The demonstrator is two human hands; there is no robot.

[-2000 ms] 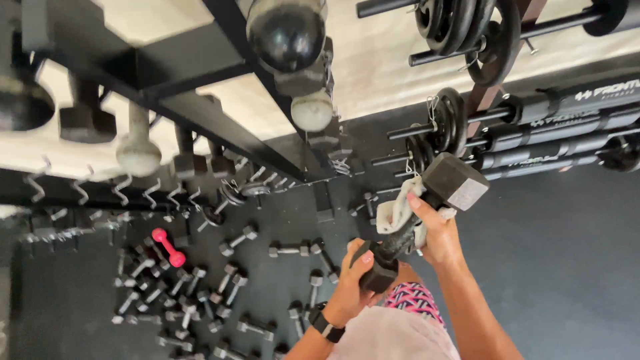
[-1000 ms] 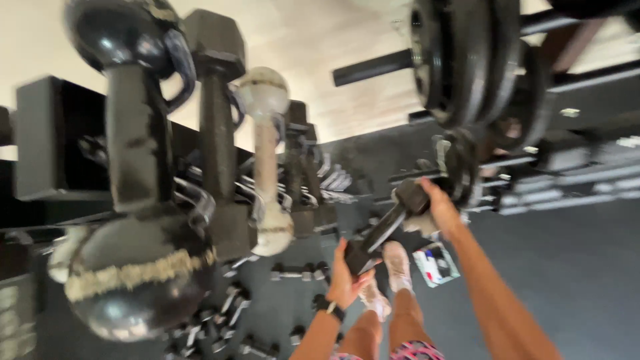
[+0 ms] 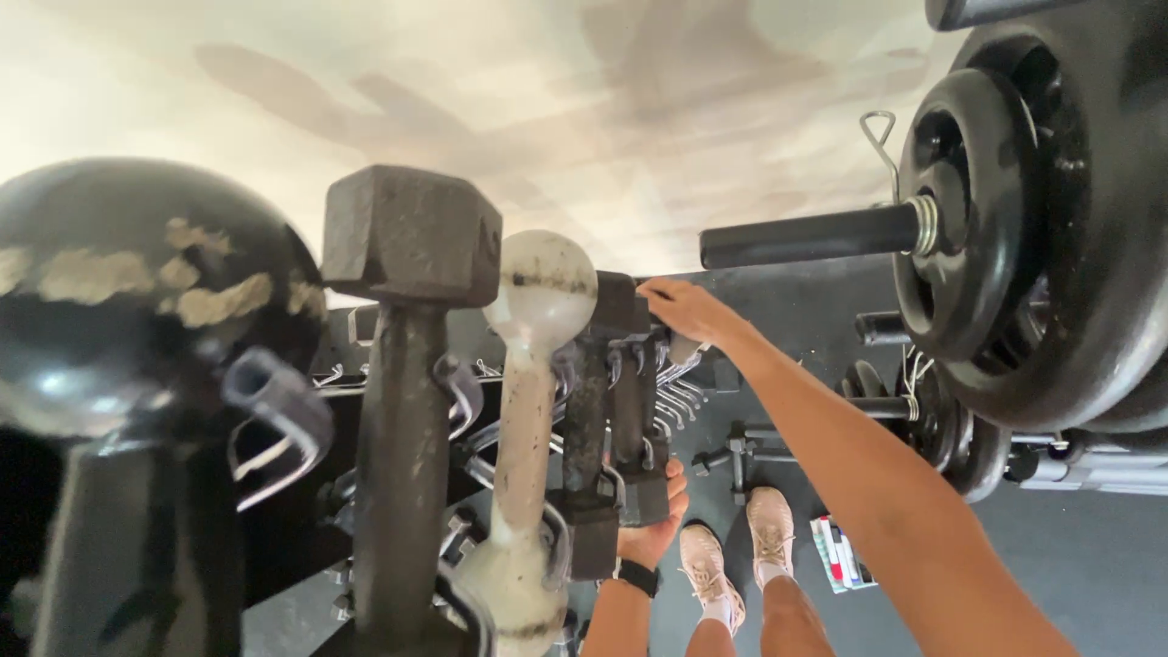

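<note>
A black hex dumbbell (image 3: 630, 415) stands upright against the hooks of the rack, at the far end of a row. My left hand (image 3: 664, 520), with a black band at the wrist, grips its lower head. At its upper head is my right hand (image 3: 689, 312), fingers bent over the top; a greyish cloth (image 3: 684, 349) hangs below that palm. Nearer the camera hang another black hex dumbbell (image 3: 584, 438), a worn white round-head dumbbell (image 3: 527, 438), a larger hex dumbbell (image 3: 401, 456) and a black round-head dumbbell (image 3: 146, 301) with chipped paint.
Weight plates (image 3: 972, 219) on a rack peg (image 3: 808, 239) jut in from the right, close to my right forearm. Several small dumbbells (image 3: 737, 461) lie on the dark floor. A small box with markers (image 3: 841, 555) sits beside my shoes (image 3: 771, 529). Bare metal hooks (image 3: 680, 401) line the rack farther down.
Both hands have moved left with the black dumbbell, from in front of my body to the rack. The dumbbell has gone from slanted to upright. The view has come closer to the rack.
</note>
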